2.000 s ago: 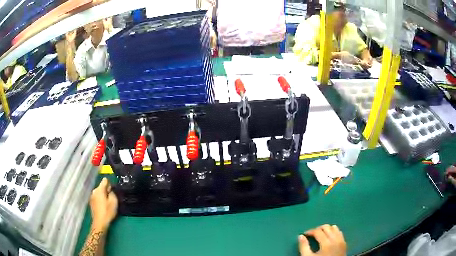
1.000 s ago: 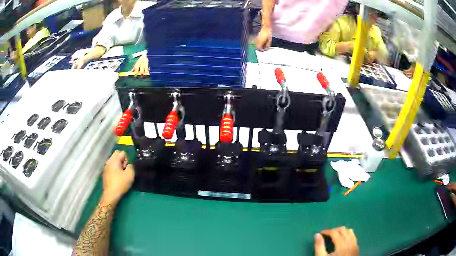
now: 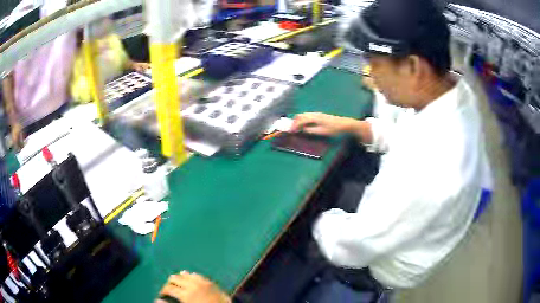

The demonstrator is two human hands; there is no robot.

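My right hand (image 3: 194, 289) is at the bottom edge, partly cut off, over the green mat. Its fingers are around a small dark object (image 3: 170, 299), mostly hidden and blurred; its exact shape cannot be told. The black clamping fixture (image 3: 89, 266) stands at the lower left, cut off by the picture's edge. Two red clamp grips (image 3: 47, 154) point up, and another red grip (image 3: 12, 261) hangs lower at the left edge. My left hand is out of the picture.
A white bottle (image 3: 155, 180), crumpled wipes (image 3: 142, 214) and an orange stick (image 3: 156, 229) lie right of the fixture. Beyond are a yellow post (image 3: 168, 106) and trays of dark round units (image 3: 234, 112). A person in white (image 3: 420, 177) sits right, a hand by a dark flat item (image 3: 301, 145).
The view has swung right, so the fixture has shifted to the lower left and my left hand, the foam trays and the blue stack have left the picture. The seated person at right has come into view.
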